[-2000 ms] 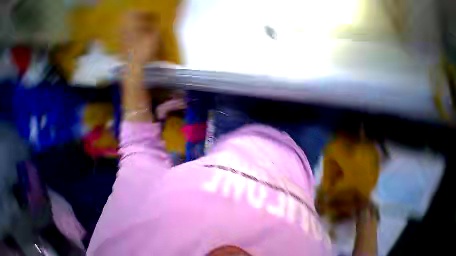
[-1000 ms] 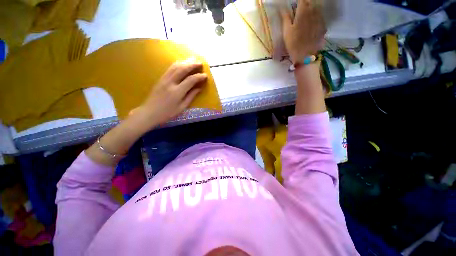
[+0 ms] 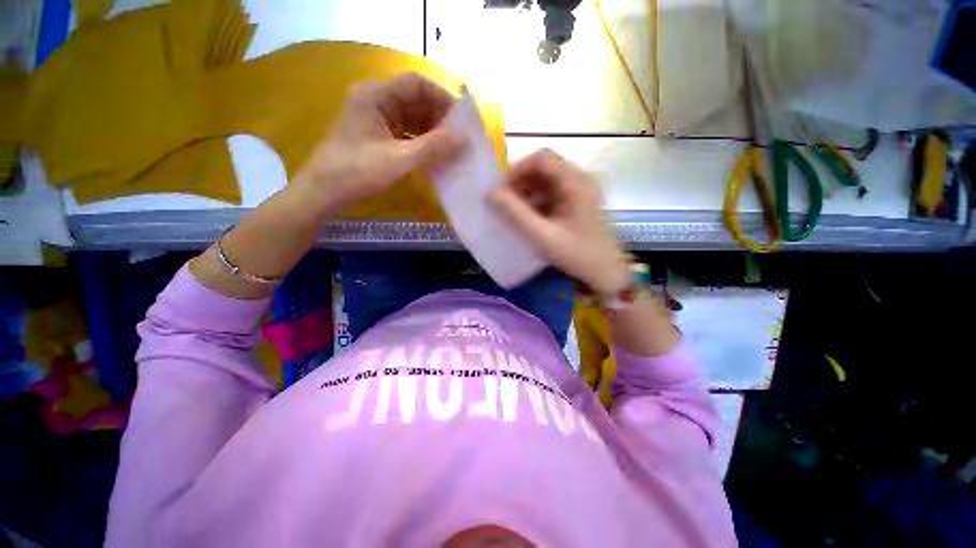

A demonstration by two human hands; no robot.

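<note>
A small white piece is held between both hands, above the table's front edge. My left hand pinches its upper left side near the end of a mustard fabric panel. My right hand grips its right side lower down. The mustard panel lies flat on the table under my left hand and stretches left to a fanned stack of mustard pieces. Whether my left fingers also hold the mustard edge is hard to tell.
The presser foot and needle area is at the top centre. Shears with yellow and green handles lie at right, beside small trimmers. Pale pieces with yellow edge strips lie right of the needle. The ruler-marked table edge runs across the front.
My right hand has come from the right side of the table to the centre with the white piece. My left hand has lifted from flat on the mustard panel to pinch it. The shears are uncovered.
</note>
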